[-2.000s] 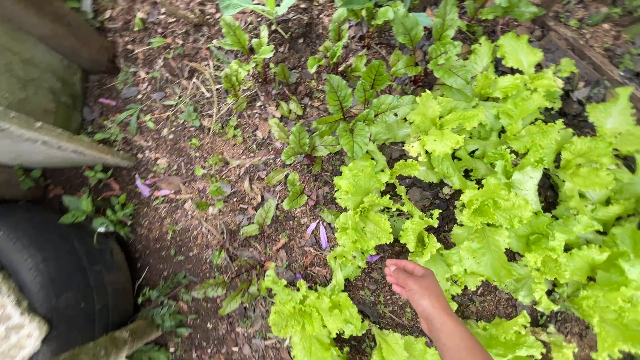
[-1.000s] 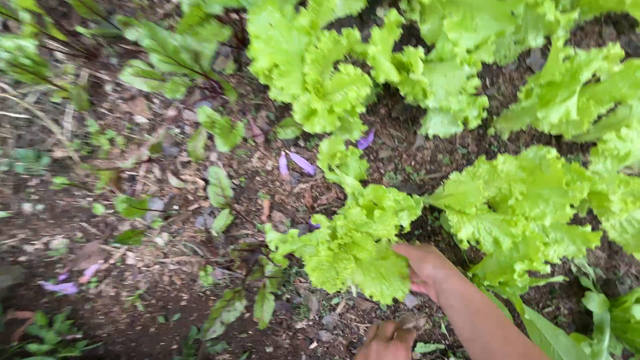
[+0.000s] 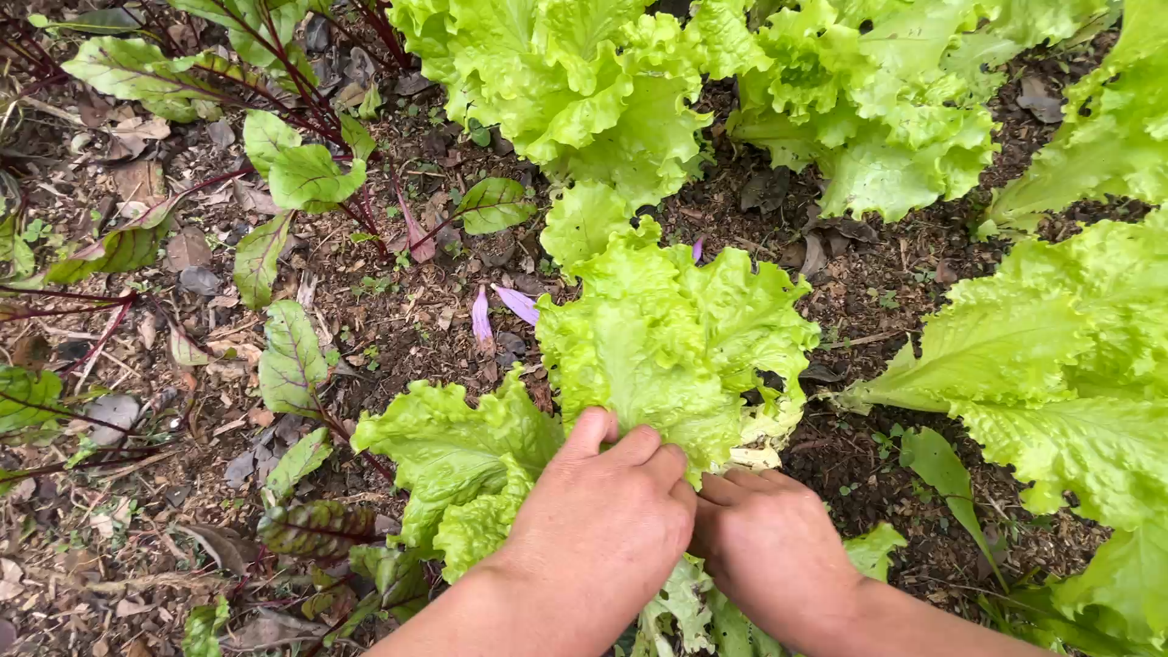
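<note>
A pale green frilly lettuce plant (image 3: 657, 347) grows at the middle of the view, its leaves spread to the left and upward. My left hand (image 3: 611, 506) lies on its lower leaves, fingers curled with the tips among them. Against it on the right, my right hand (image 3: 771, 538) reaches in low at the base of the plant, its fingers bent and their tips hidden. A yellowed, withered leaf part (image 3: 762, 438) shows just above the right hand. Whether either hand grips a leaf or the stem cannot be seen.
More lettuces stand above (image 3: 584, 91) and at the right (image 3: 1031, 347). Red-veined beet plants (image 3: 310, 173) grow at the left. Purple fallen petals (image 3: 482, 315) lie on the mulched soil (image 3: 401, 338). Ragged leaves (image 3: 684, 607) lie below the hands.
My left hand, out of view two seconds ago, has come up from the lower edge onto the lettuce. Both hands are now side by side at its base. The view has moved closer.
</note>
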